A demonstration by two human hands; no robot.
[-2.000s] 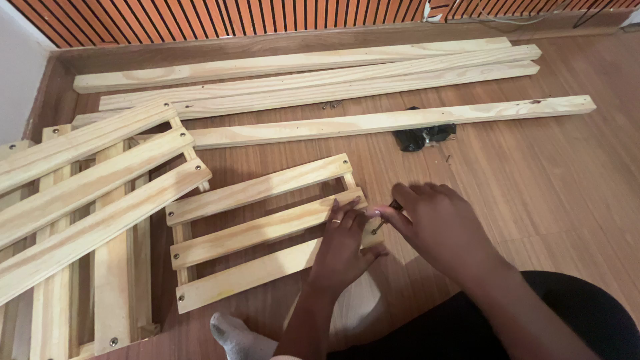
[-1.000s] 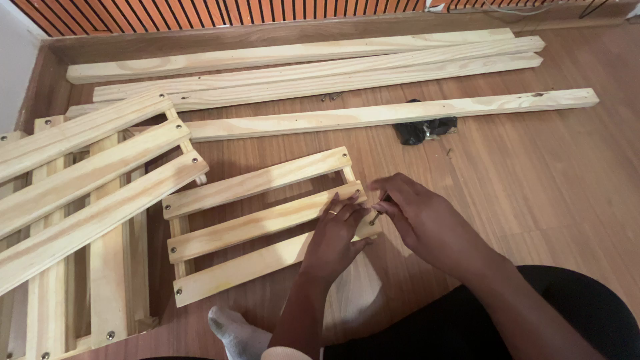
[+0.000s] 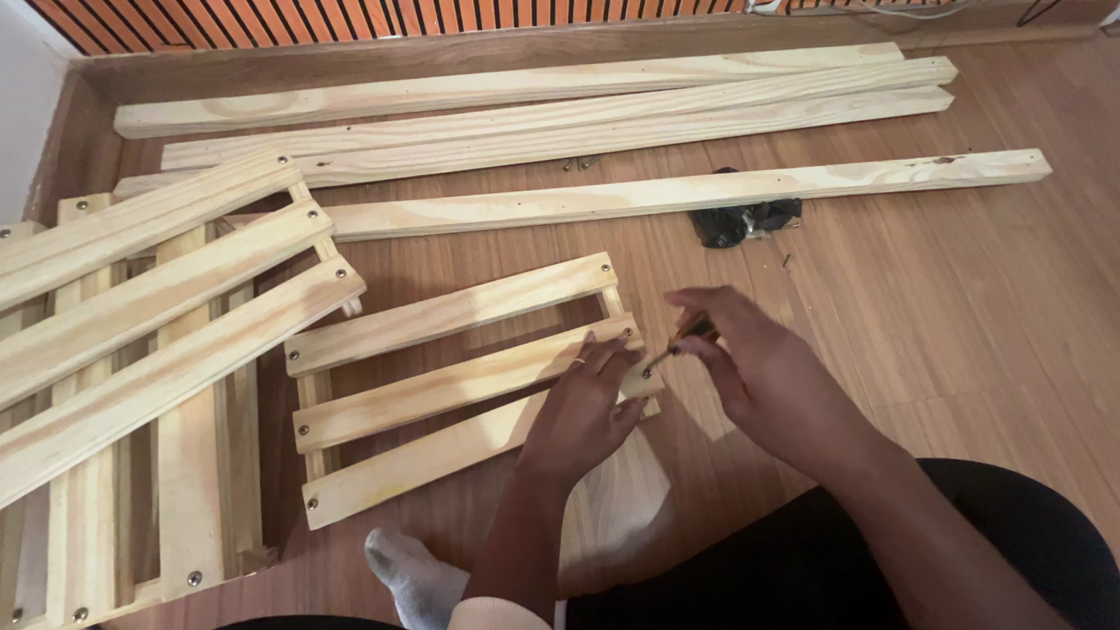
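A small slatted wooden frame (image 3: 455, 367) of three pale slats lies on the floor before me. My left hand (image 3: 586, 407) presses down on the right ends of its middle and lowest slats, fingers spread. In my right hand (image 3: 752, 367) is a screwdriver (image 3: 678, 343), its handle mostly hidden by my fingers. The shaft slants down to a screw (image 3: 647, 374) at the right end of the lowest slat; the tip is at the screw head. Other screws show at the slat ends, such as the top right one (image 3: 605, 268).
Larger slatted wooden panels (image 3: 188, 350) are stacked at the left. Long wooden bars (image 3: 525, 122) lie along the wall, and another bar (image 3: 560, 204) lies nearer, beside a black plastic bag (image 3: 726, 226). Loose screws (image 3: 582, 163) lie between bars. My socked foot (image 3: 411, 569) is below the frame.
My right hand has shifted slightly right and its grip has changed, so the screwdriver's shaft now shows. My left hand stays on the small frame.
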